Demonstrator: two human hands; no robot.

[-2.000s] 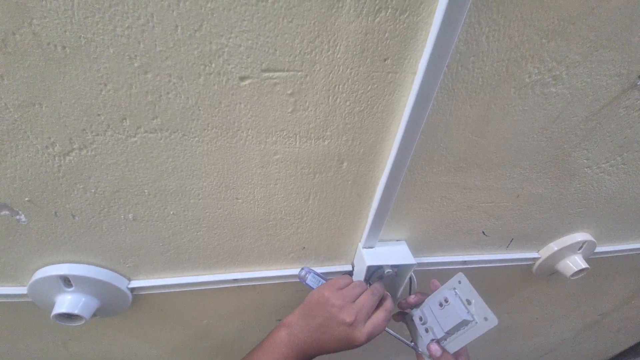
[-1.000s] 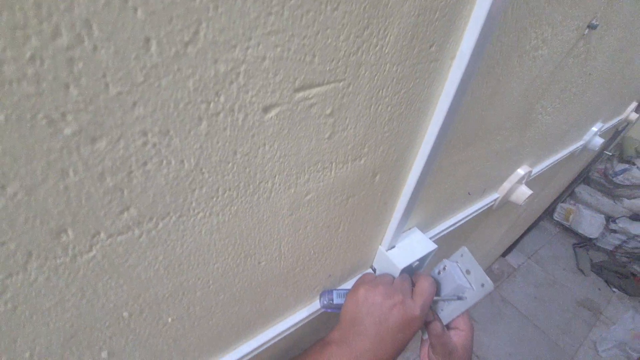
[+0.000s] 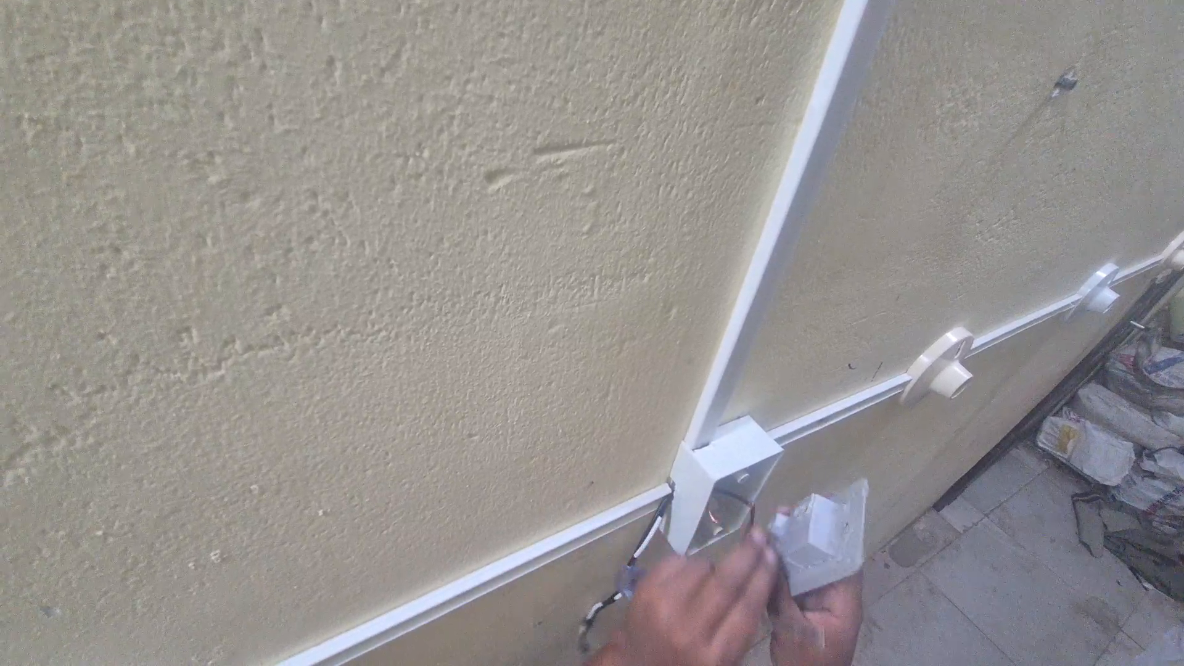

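Observation:
My left hand (image 3: 694, 606), blurred by motion, is closed around a screwdriver whose translucent bluish handle (image 3: 632, 581) shows at its left side. Its fingers are beside the plate's inner edge; the tool's tip is hidden. My right hand (image 3: 819, 620) grips a white switch-and-socket plate (image 3: 832, 541) from below, away from the wall. Just left of the plate, an uncovered white surface-mount electrical box (image 3: 726, 486) is on the wall, with wires inside. Black and white wires (image 3: 638, 546) hang outside the box's lower left.
White trunking runs up (image 3: 786, 203) and sideways (image 3: 499, 573) from the box along the cream wall. Several lamp holders, the nearest cream (image 3: 945, 368), line the trunking to the right. Sacks (image 3: 1101, 435) lie on the tiled floor (image 3: 1008, 518) at the right.
The left hand has moved down and away from the box, uncovering its inside and the hanging wires. The plate remains in my right hand. The view has swung to show the floor.

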